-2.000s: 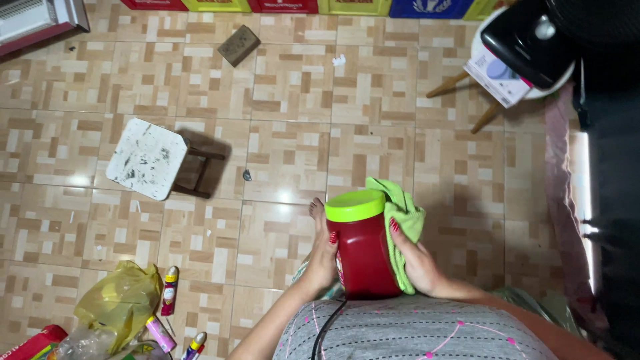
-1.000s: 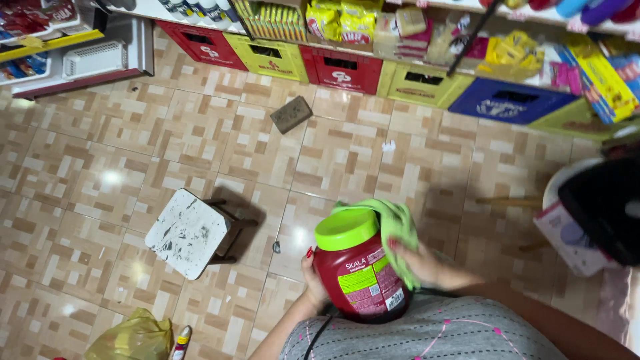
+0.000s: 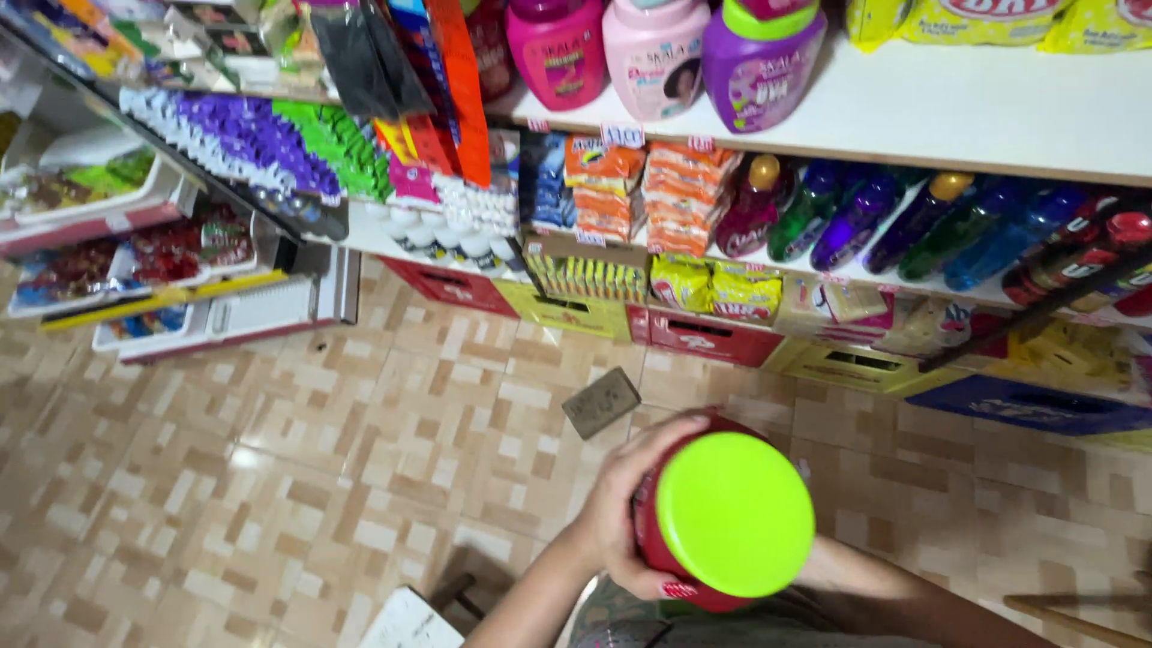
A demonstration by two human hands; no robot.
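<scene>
A red plastic jar [image 3: 643, 531] with a lime-green lid [image 3: 736, 515] is upright in front of my body. My left hand [image 3: 621, 504] wraps around its left side, red-painted nails showing near the bottom. The right forearm [image 3: 900, 585] comes in from the lower right, and my right hand is hidden behind and under the jar. The green cloth cannot be made out clearly. Ahead, on the upper white shelf [image 3: 954, 103], stand a pink jar [image 3: 560, 54], a light pink jar [image 3: 657, 58] and a purple jar [image 3: 763, 67].
Lower shelves hold orange packets [image 3: 686, 193] and slanted bottles [image 3: 855, 220], above red, yellow and blue crates [image 3: 1026, 403]. A brown block [image 3: 601, 403] lies on the tiled floor. A white stool [image 3: 409, 621] stands at lower left, and wooden legs [image 3: 1071, 616] show at lower right.
The view has tilted up to the shelves. The jar has been raised and its lid now faces the camera. The green cloth and my right hand, both visible on the jar before, are now hidden.
</scene>
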